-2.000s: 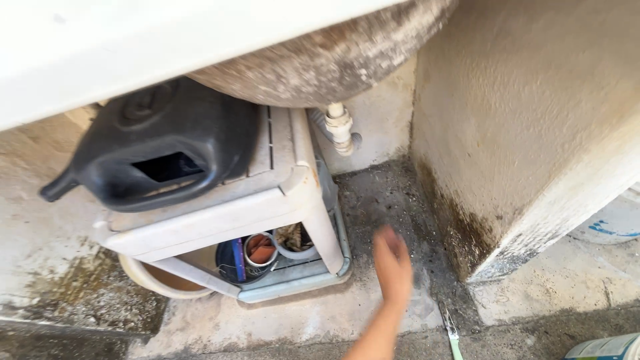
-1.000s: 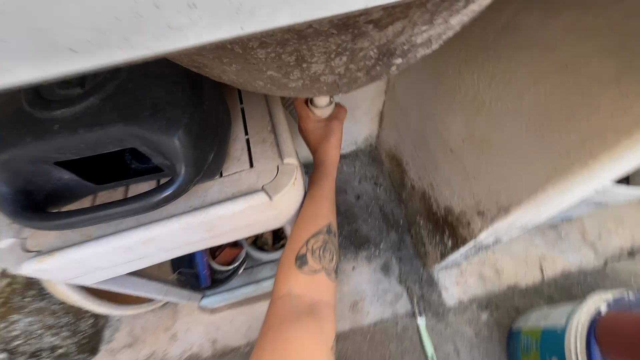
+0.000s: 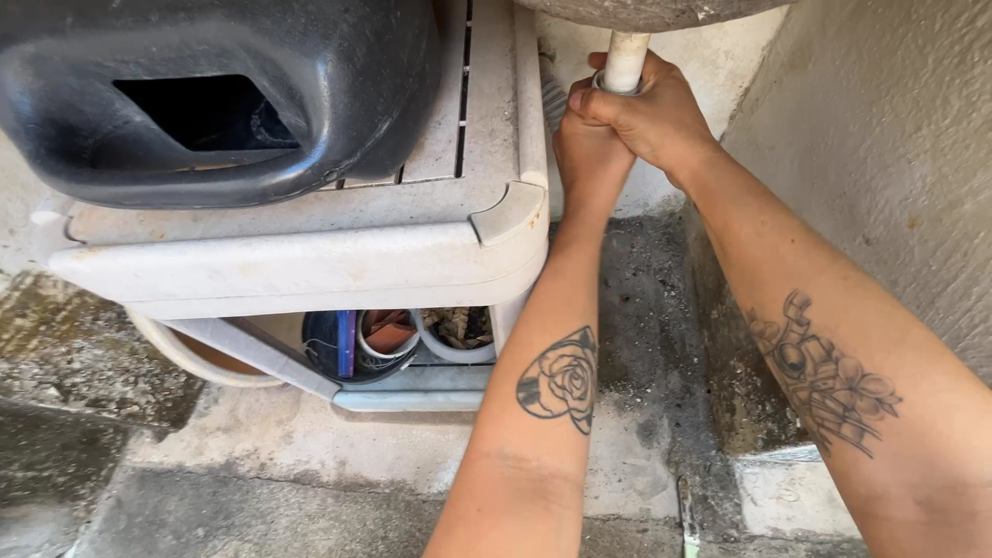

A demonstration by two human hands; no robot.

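A white plastic drain pipe (image 3: pixel 626 62) comes down from the underside of a rough stone-like basin (image 3: pixel 659 9) at the top of the view. My left hand (image 3: pixel 593 151) and my right hand (image 3: pixel 659 112) are closed together around the fitting at the pipe's lower part, the right one overlapping the left. Most of the fitting is hidden by my fingers. Behind my left hand shows a piece of grey ribbed hose (image 3: pixel 552 91).
A black plastic watering can (image 3: pixel 364 85) stands on a whitish plastic shelf unit (image 3: pixel 310 267) at the left. Pots with shards and dry leaves (image 3: pixel 459 325) sit on its lower shelf. A rough wall (image 3: pixel 868 155) rises at the right. A brush-like tool (image 3: pixel 687 515) lies on the floor.
Two seconds ago one hand was away from the pipe; a second ago one hand was at the fitting. Now both hands hold it. The view has moved closer.
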